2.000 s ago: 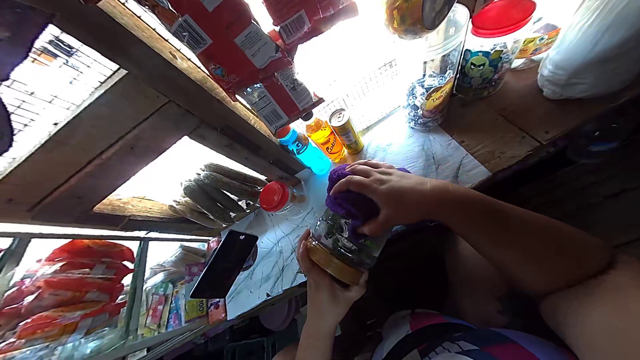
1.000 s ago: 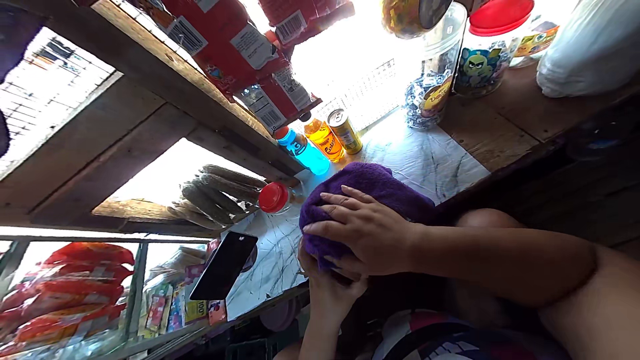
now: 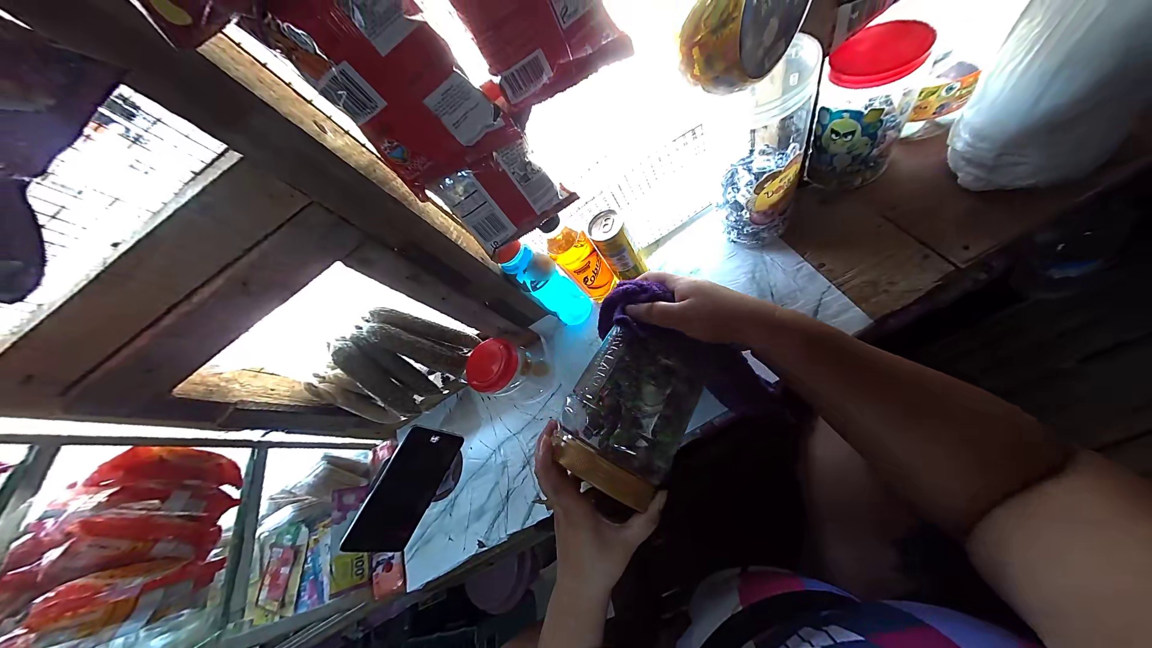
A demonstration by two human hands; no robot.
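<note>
A clear plastic jar point(image 3: 634, 405) with dark wrapped contents lies tilted in front of me, its gold lid point(image 3: 605, 472) toward the lower left. My left hand point(image 3: 594, 531) grips the jar around that lid from below. At the jar's far end, my right hand point(image 3: 706, 310) holds a purple cloth point(image 3: 630, 301) bunched against the base corner; the rest of the cloth hangs down behind the jar's right side. A smaller jar with a red lid point(image 3: 492, 364) stands to the left on the marble-patterned counter point(image 3: 486, 450).
A blue drink bottle point(image 3: 551, 286), an orange bottle point(image 3: 583, 263) and a can point(image 3: 616, 243) stand beyond the jar. A black phone point(image 3: 402, 490) is at the left. Candy jars point(image 3: 765, 189) and a white plastic bundle point(image 3: 1035, 108) stand at right. Red packets point(image 3: 405, 99) hang overhead.
One second ago the purple cloth was spread over the jar under my right hand. Now the jar's side shows, and the right hand with the cloth is up at its far end.
</note>
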